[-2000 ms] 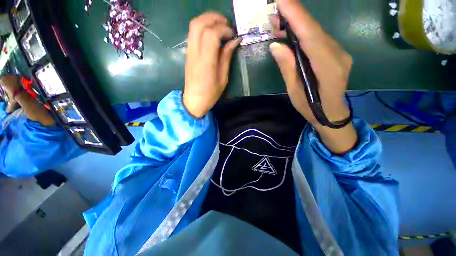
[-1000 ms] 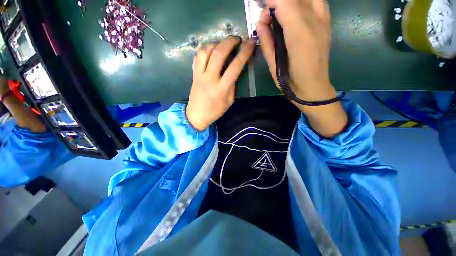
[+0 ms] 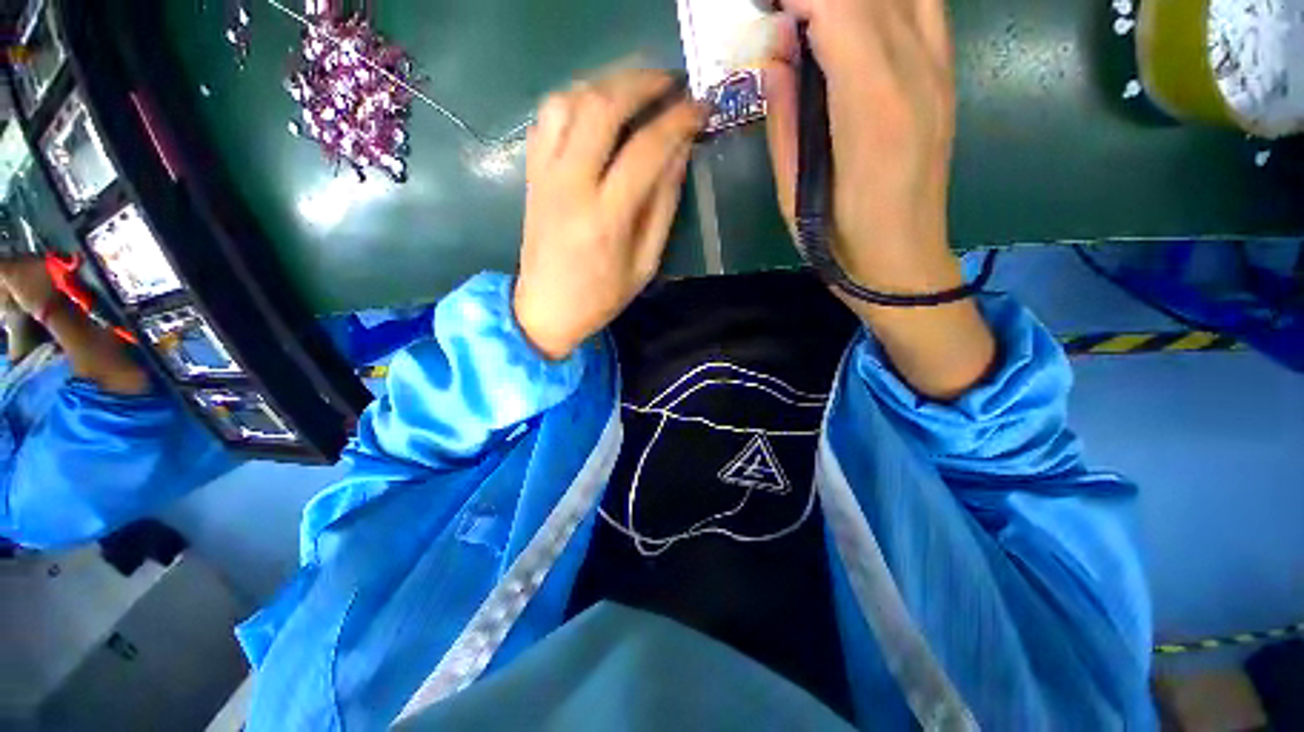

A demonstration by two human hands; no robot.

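A phone housing [image 3: 722, 57] with a white inner area and a blue-purple board at its near end lies at the top centre, cut off by the picture's edge. My left hand [image 3: 601, 200] is at its left near corner, fingers bent and slightly blurred; whether they grip it is unclear. My right hand [image 3: 875, 143] is over its right side, with the black soldering iron [image 3: 812, 157] held along the palm and its cable at the wrist. The iron's tip is hidden. A thin solder wire [image 3: 429, 100] lies left of my left hand.
A pile of maroon and silver components [image 3: 351, 100] lies on the green mat at left. A black rack [image 3: 215, 229] holds several phones. A yellow-green tub or roll [image 3: 1180, 57] stands at the right. A neighbour's arm [image 3: 93, 336] and a red-handled tool [image 3: 65, 279] show at far left.
Since one second ago, my left hand has moved up and slightly left, and more of the phone's board end shows. My right hand remains over the phone's right side.
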